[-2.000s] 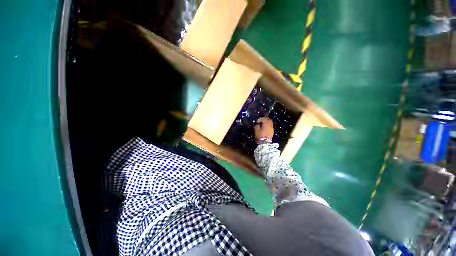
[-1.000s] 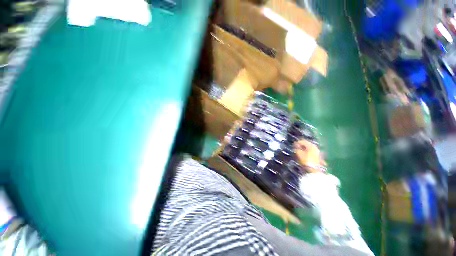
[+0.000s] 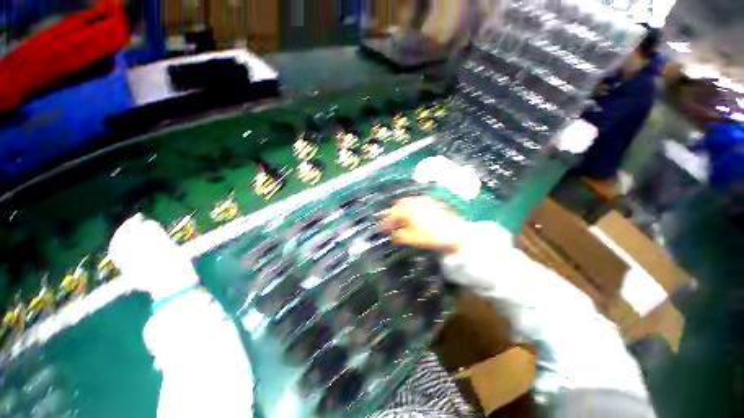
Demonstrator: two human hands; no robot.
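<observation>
A clear blister tray (image 3: pixel 351 286) with rows of dark oval parts lies over the green bench in front of me, blurred. My bare right hand (image 3: pixel 424 222) grips its far right edge, fingers bent over the rim. My left hand (image 3: pixel 147 253), in a white glove with a blue wrist band, is over the pale rail (image 3: pixel 245 220), apart from the tray. Its fingers are too blurred to read. Small boards (image 3: pixel 267 181) with yellow parts stand in rows on the green belt (image 3: pixel 155 188) beyond the rail.
Stacked clear trays (image 3: pixel 530 90) rise at the far right, with a white lump (image 3: pixel 449 175) before them. Open cartons (image 3: pixel 612 261) stand on the floor at right. A person in dark blue (image 3: pixel 624 114) is behind the stack. A red tray (image 3: pixel 61 49) sits on a blue bin (image 3: pixel 65 122).
My right hand has brought the filled tray up from the carton area to the bench. The view has turned to the belt, and my left hand has come into view.
</observation>
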